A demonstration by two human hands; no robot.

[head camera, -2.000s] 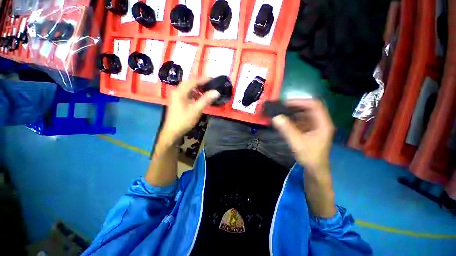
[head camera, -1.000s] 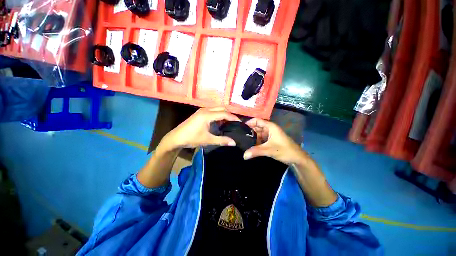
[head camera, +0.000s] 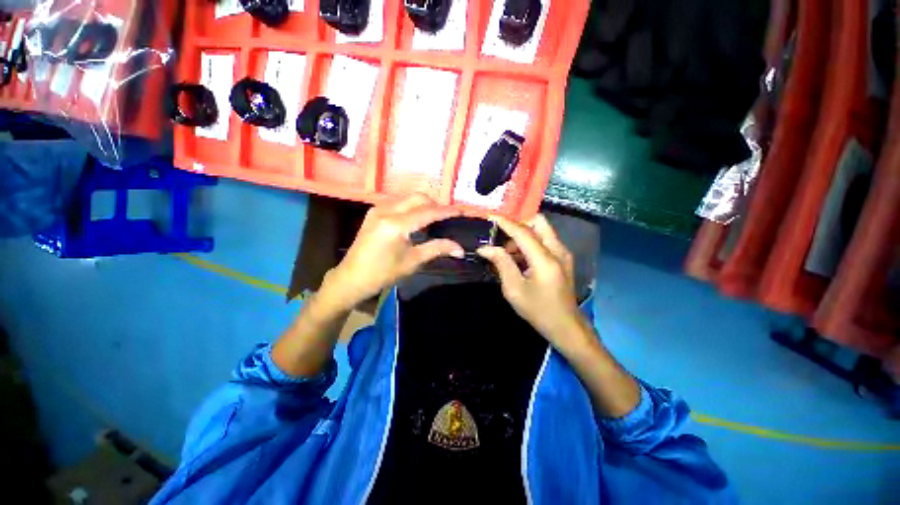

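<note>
My left hand [head camera: 395, 245] and my right hand [head camera: 533, 268] both hold a black watch [head camera: 462, 235] in front of my chest, just below the near edge of the orange-red tray [head camera: 414, 184]. The watch is partly hidden by my fingers; whether a foam insert is inside its loop cannot be told. One near-row pocket shows only a white slip [head camera: 422, 123]. The pocket to its right holds a watch [head camera: 500, 163] on a slip. Other watches lie in the remaining visible pockets.
A heap of black foam inserts [head camera: 661, 89] lies right of the tray on the green bench top [head camera: 602, 182]. Upright-looking orange-red trays [head camera: 780, 217] stand further right with silvery film [head camera: 735, 178]. Clear plastic [head camera: 118, 59] covers trays at left, above a blue stool [head camera: 128, 207].
The watch has left the near-row pocket and come toward my chest. My right hand has brought its black piece to the watch. Both hands now meet at it, slightly higher than a second ago.
</note>
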